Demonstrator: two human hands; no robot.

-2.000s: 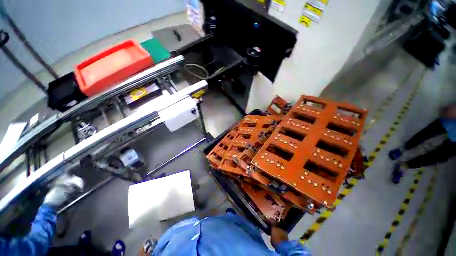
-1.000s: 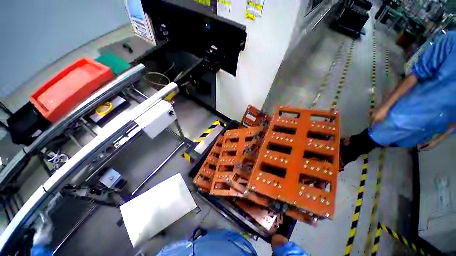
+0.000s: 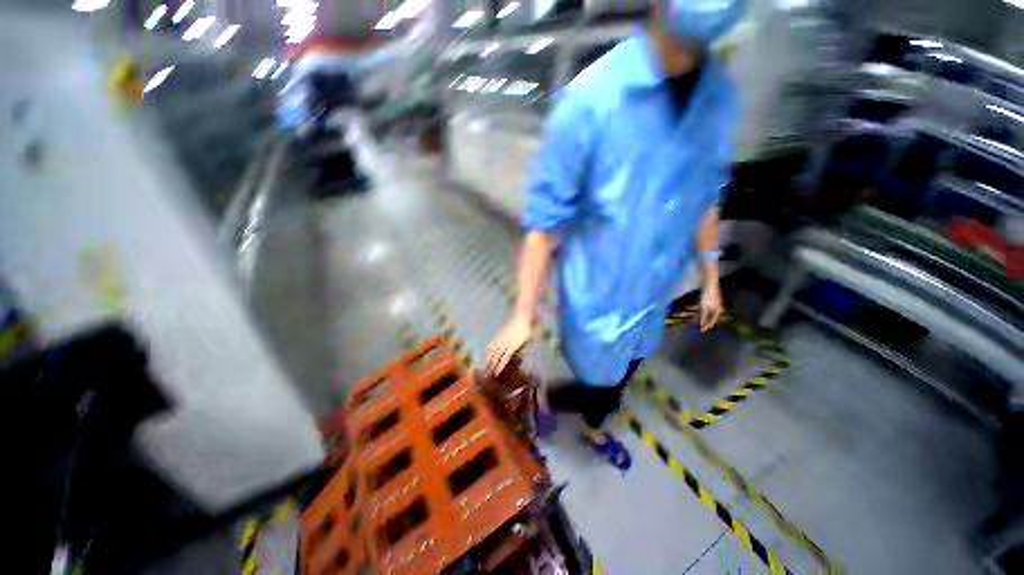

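Observation:
Orange-brown solder pallets [image 3: 432, 449] with rectangular cut-outs lie stacked at the bottom centre-left, nearest in front of me. The top pallets are tilted and overlap. The picture is blurred by motion. Neither my left hand nor my right hand is in view. Another person's hand [image 3: 511, 345] is at the far right edge of the stack; I cannot tell whether it touches.
A person in a blue smock [image 3: 629, 191] stands just beyond the stack. A white machine [image 3: 168, 281] and a dark opening are on the left. Yellow-black floor tape [image 3: 705, 496] runs at the right. A silver rail line [image 3: 898, 309] stands at the far right.
My view has swung right and up. The conveyor rails, red tray and my hands have left the picture. The other person now stands at the pallet stack with a hand by it.

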